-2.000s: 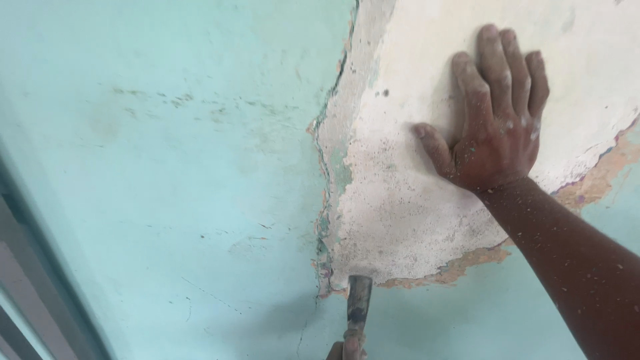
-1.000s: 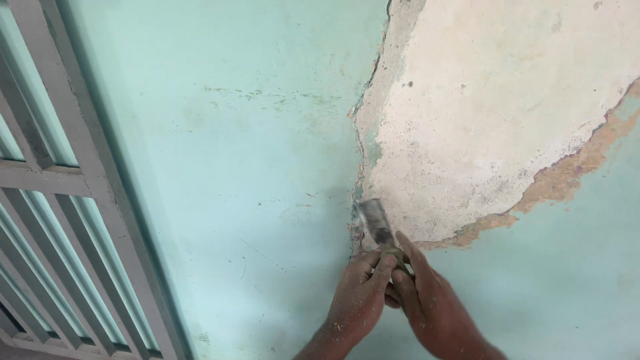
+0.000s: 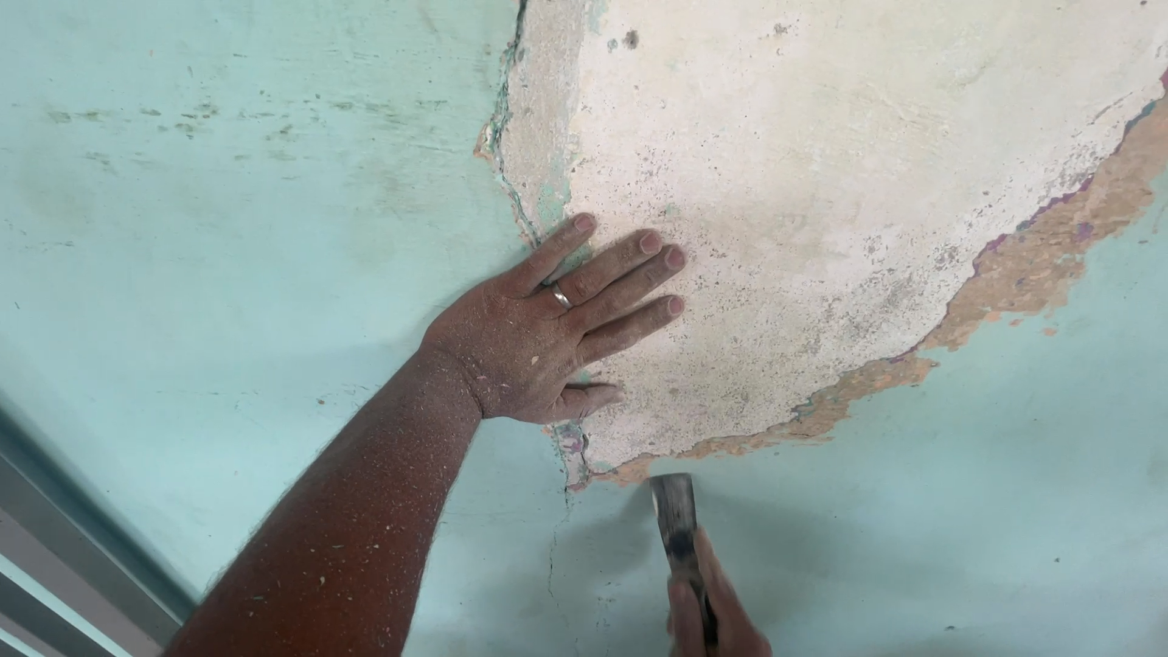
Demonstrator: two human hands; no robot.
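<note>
My left hand (image 3: 525, 333), dusty and with a ring on one finger, rests with spread fingers against the wall, across the cracked left edge of a bare whitish plaster patch (image 3: 776, 228). Lower down, my right hand (image 3: 712, 607) grips a scraper (image 3: 675, 511) by its handle; the hand shows only partly at the bottom edge. The scraper's worn metal blade points up, just below the patch's lower rim of exposed brownish layer (image 3: 849, 397). Turquoise paint (image 3: 274, 246) surrounds the patch.
Grey metal bars (image 3: 73, 566) stand at the lower left, beside the wall. A thin crack (image 3: 551, 566) runs down the paint from the patch's lower left corner. Dark scuffs (image 3: 192, 114) mark the paint at the upper left.
The scraper has passed from my left hand to my right; both hands were on it one second ago. My right hand lay on the plaster before, and my left hand lies there now.
</note>
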